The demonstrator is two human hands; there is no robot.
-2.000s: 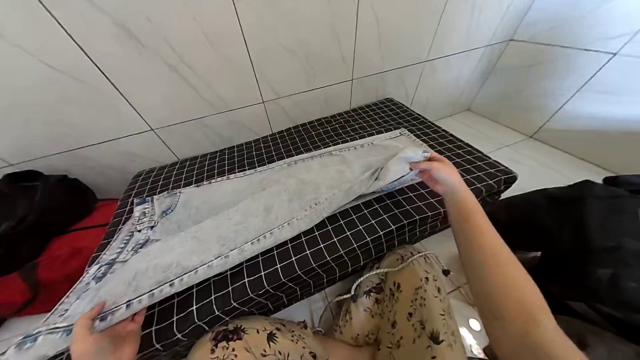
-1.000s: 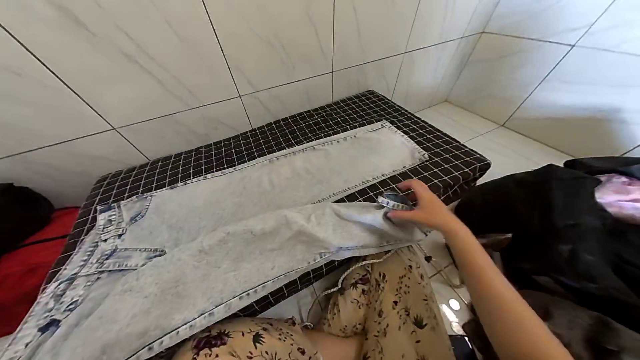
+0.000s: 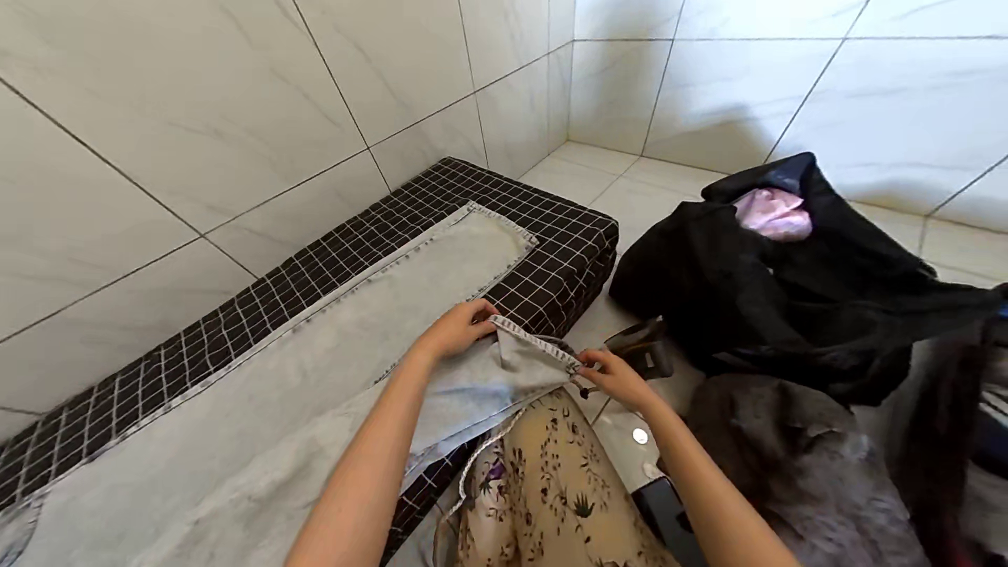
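Note:
Light grey-blue denim jeans (image 3: 315, 370) lie along a padded bench covered in black cloth with a white grid (image 3: 563, 236). One leg is flat, its hem near the bench's far end. The other leg lies nearer me, its hem raised between my hands. My left hand (image 3: 461, 327) pinches the hem's upper left corner. My right hand (image 3: 614, 376) grips the hem's other corner, past the bench's near edge. The jeans' waist is outside the view, apart from a bit of seam at the lower left.
Black clothing (image 3: 756, 291) with a pink cloth (image 3: 773, 214) in it lies on the tiled floor at right. A grey-brown fluffy fabric (image 3: 795, 465) is nearer. A dark phone-like object (image 3: 665, 512) lies by my floral-patterned trousers (image 3: 559, 480). Tiled walls (image 3: 236, 118) stand behind.
My left hand, at the waist end two seconds ago, now holds the near leg's hem. That leg, earlier over the other, has been drawn toward me. The view has swung right.

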